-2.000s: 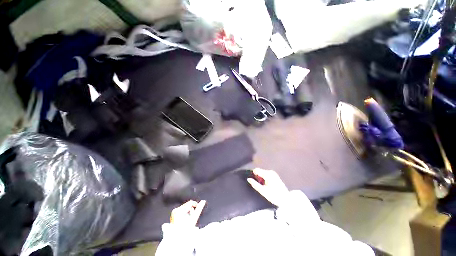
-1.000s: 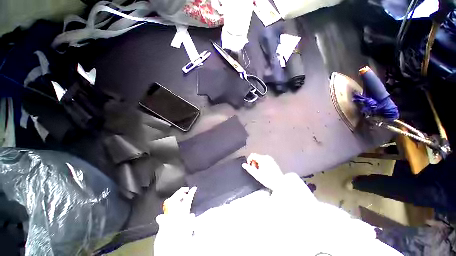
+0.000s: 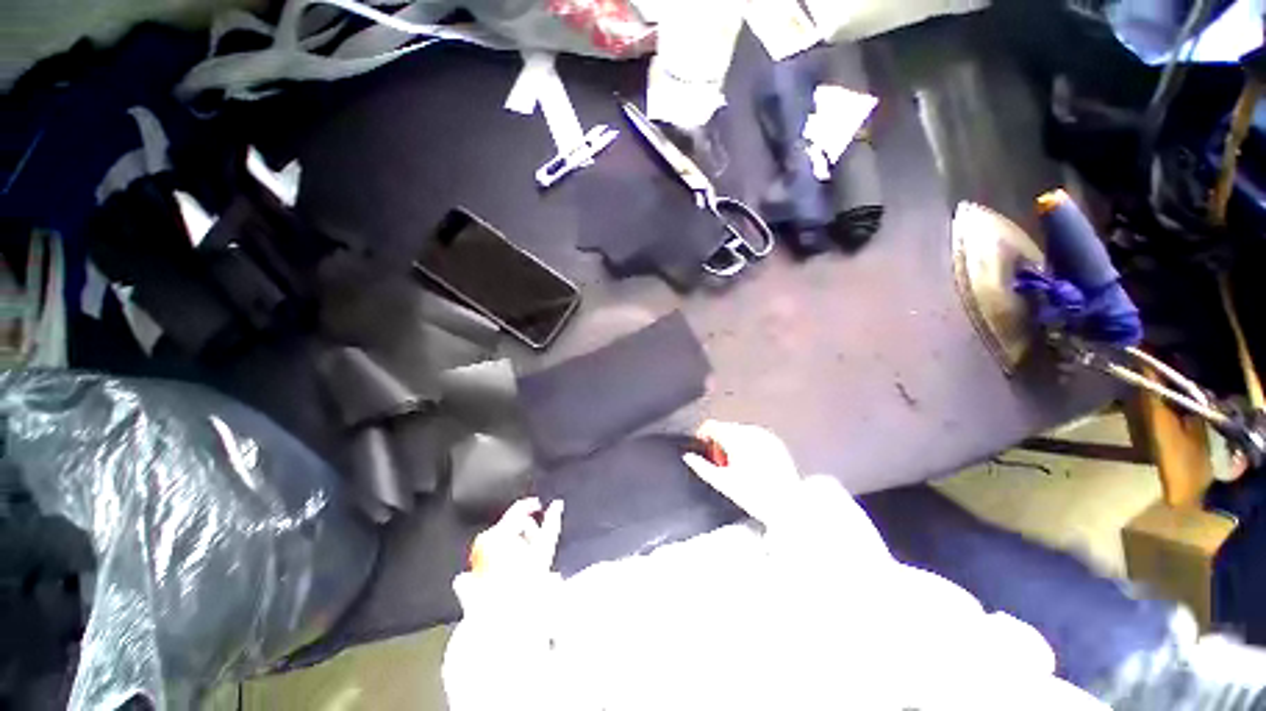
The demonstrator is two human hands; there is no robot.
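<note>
A dark rectangular cut piece [image 3: 632, 493] lies near the table's front edge, between my hands. My left hand [image 3: 514, 542] has its fingers at the piece's left end. My right hand [image 3: 743, 470] pinches its upper right corner. The piece's top edge bulges slightly. Its lower edge is partly hidden by my white clothing. A second dark rectangle [image 3: 615, 389] lies flat just beyond it. Several smaller dark grey pieces [image 3: 375, 389] lie loosely overlapped to the left.
A smartphone [image 3: 497, 277] lies mid-table, shears [image 3: 694, 181] beyond it. A steam iron [image 3: 1007, 285] stands right. A clear plastic bag [image 3: 208, 514] bulges at left. Bundles with white tags [image 3: 229, 257] lie back left, a tagged roll [image 3: 822, 174] at the back. A dark blue shape [image 3: 1014, 570] crosses lower right.
The camera view has shifted. My hands stay at the two ends of the near piece, whose top edge now bulges more. The dark blue shape at lower right has moved in closer to the table.
</note>
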